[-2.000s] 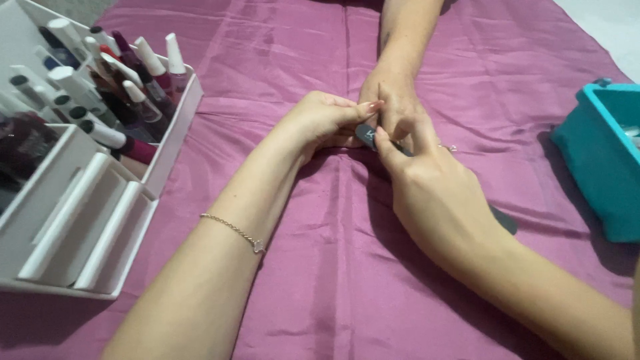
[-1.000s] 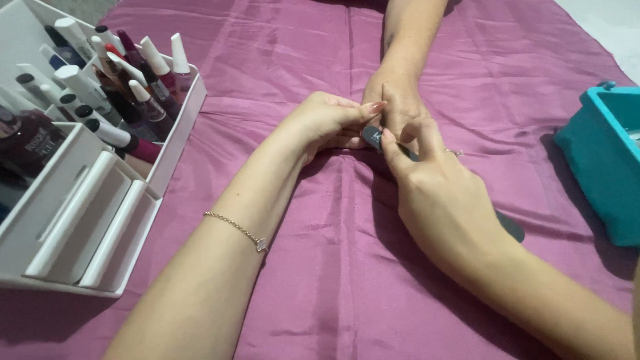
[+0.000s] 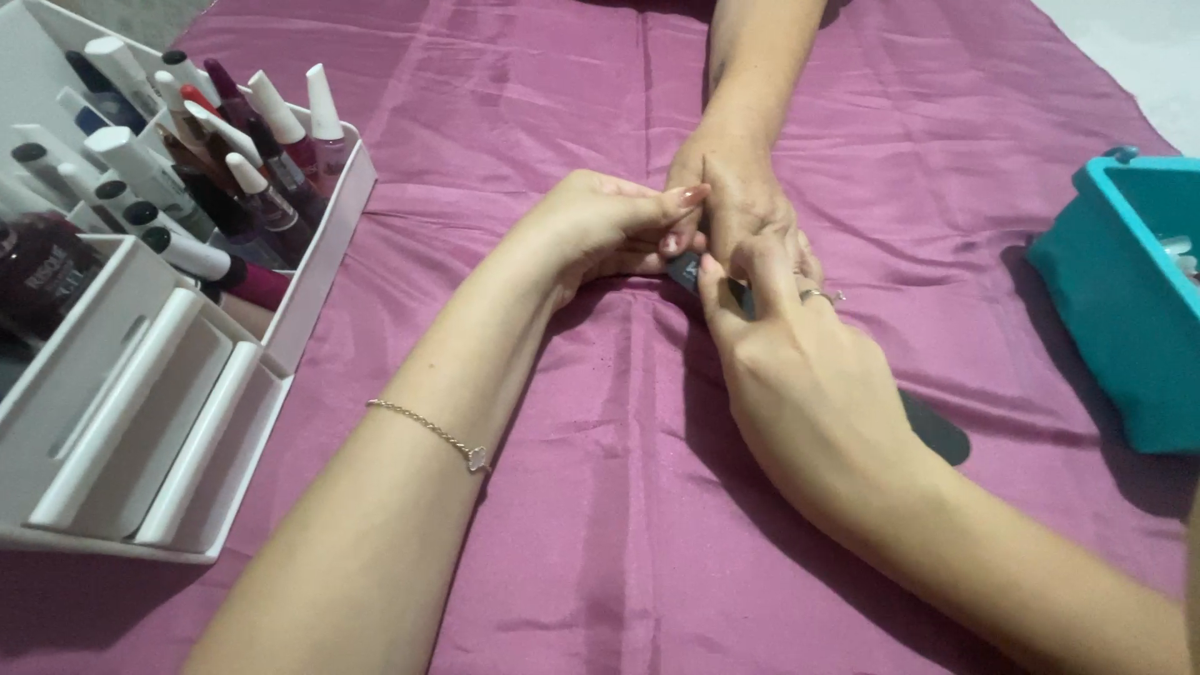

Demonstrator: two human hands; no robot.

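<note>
A dark nail file [image 3: 936,429] runs under my right hand [image 3: 797,328], which grips it between thumb and fingers. The file's far tip meets a fingertip of another person's hand [image 3: 741,187], which reaches in from the top. My left hand [image 3: 619,225] holds a finger of that hand between thumb and fingers. Part of the file is hidden under my right palm. A chain bracelet [image 3: 427,427] lies around my left wrist, and a ring [image 3: 817,294] is on my right hand.
On the left stands a white organizer [image 3: 323,234] holding several nail polish bottles [image 3: 323,117]. A teal plastic basket [image 3: 1116,309] with small items inside is at the right. A purple satin cloth [image 3: 581,469] covers the table under the hands.
</note>
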